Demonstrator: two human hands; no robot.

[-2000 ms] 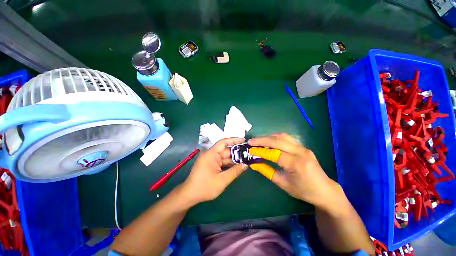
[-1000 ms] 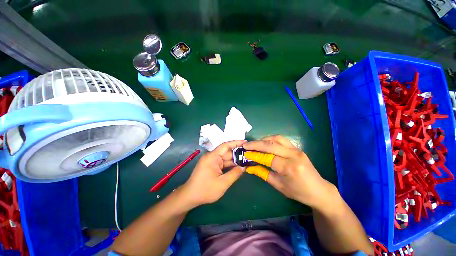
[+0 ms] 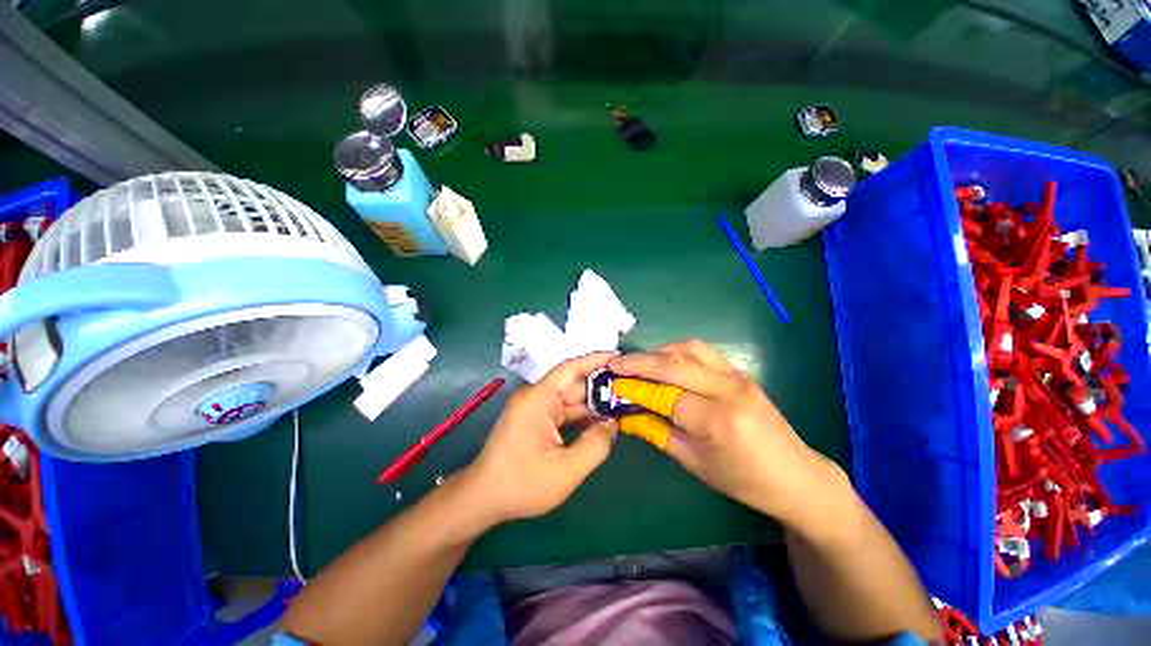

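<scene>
My left hand [image 3: 537,435] holds a small watch case [image 3: 603,393] with a dark face and light rim at the front middle of the bench. My right hand [image 3: 726,423], with yellow-orange finger cots on two fingers, is on the case from the right; its fingertips cover part of it. Both hands are closed around the case. A crumpled white wipe [image 3: 568,331] lies just beyond the hands. A red pen-like stick [image 3: 442,432] lies left of my left hand.
A fan [image 3: 202,328] stands left, with a light blue bottle [image 3: 401,208] beyond it. A white bottle [image 3: 795,208] and blue stick [image 3: 755,269] are at right, beside a blue bin [image 3: 903,366] of red clamps [image 3: 1054,366]. Open watch cases [image 3: 433,126] and small modules [image 3: 515,149] lie beyond.
The far row of cases and modules has shifted left. My right fingers have moved slightly left on the case, which is still held in the same place.
</scene>
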